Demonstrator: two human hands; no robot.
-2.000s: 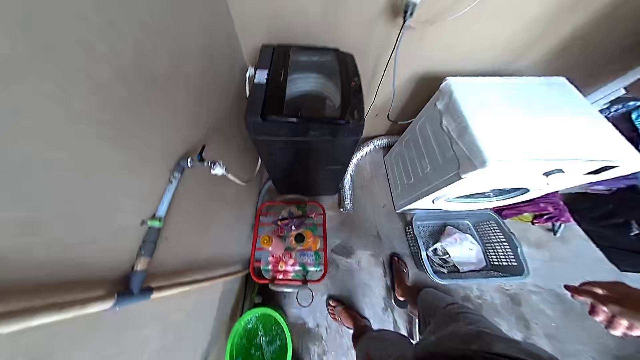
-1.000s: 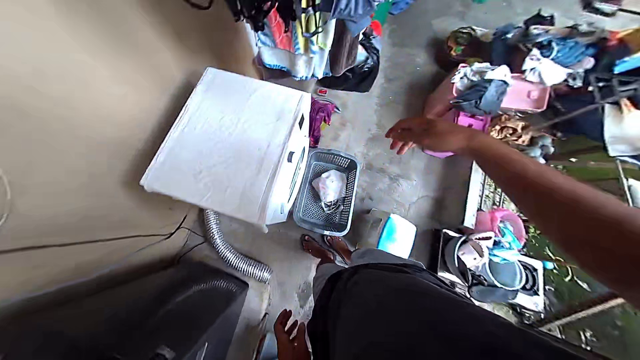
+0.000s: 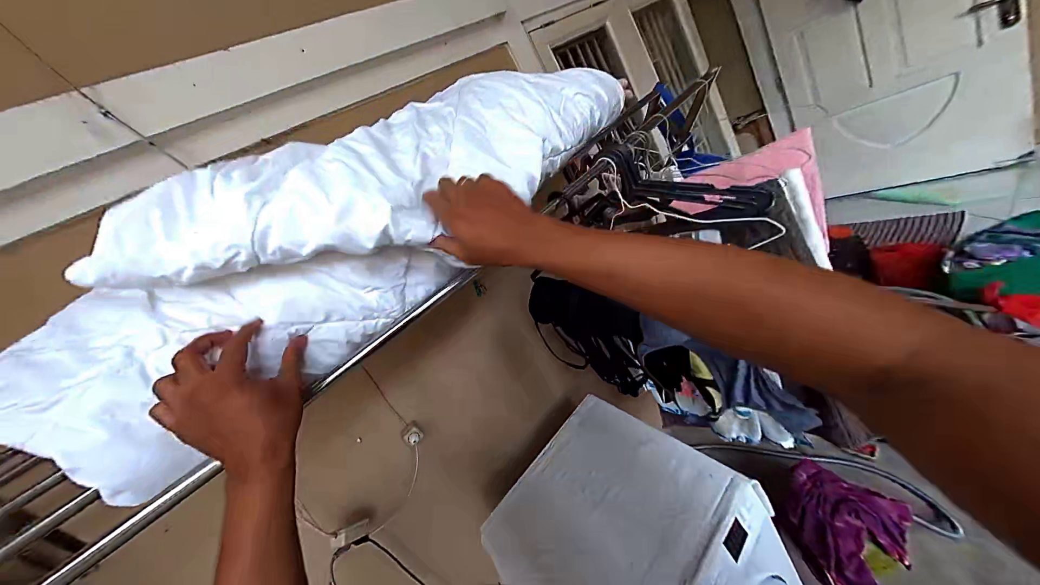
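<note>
A white quilted comforter or similar padded bedding (image 3: 325, 195) lies folded over a metal drying rack (image 3: 390, 329). My left hand (image 3: 231, 390) rests against its lower fold beside the front rail, fingers spread and bent. Farther right, my right hand (image 3: 483, 219) touches the upper fold with its fingers curled; whether it pinches the fabric is unclear. Black and white clothes hangers (image 3: 699, 195) hang at the rack's right end, past my right hand.
Below stands a white front-loading machine (image 3: 617, 496), with a purple cloth (image 3: 849, 520) on the floor beside it. Dark garments (image 3: 585, 325) hang under the rack. A wall socket (image 3: 413, 434) with a cord is behind. A white door (image 3: 902, 97) stands at the upper right.
The view has swung up from the floor and machines to the rack. Both hands are now at the white bedding; a second ago my right hand was reaching out over the floor.
</note>
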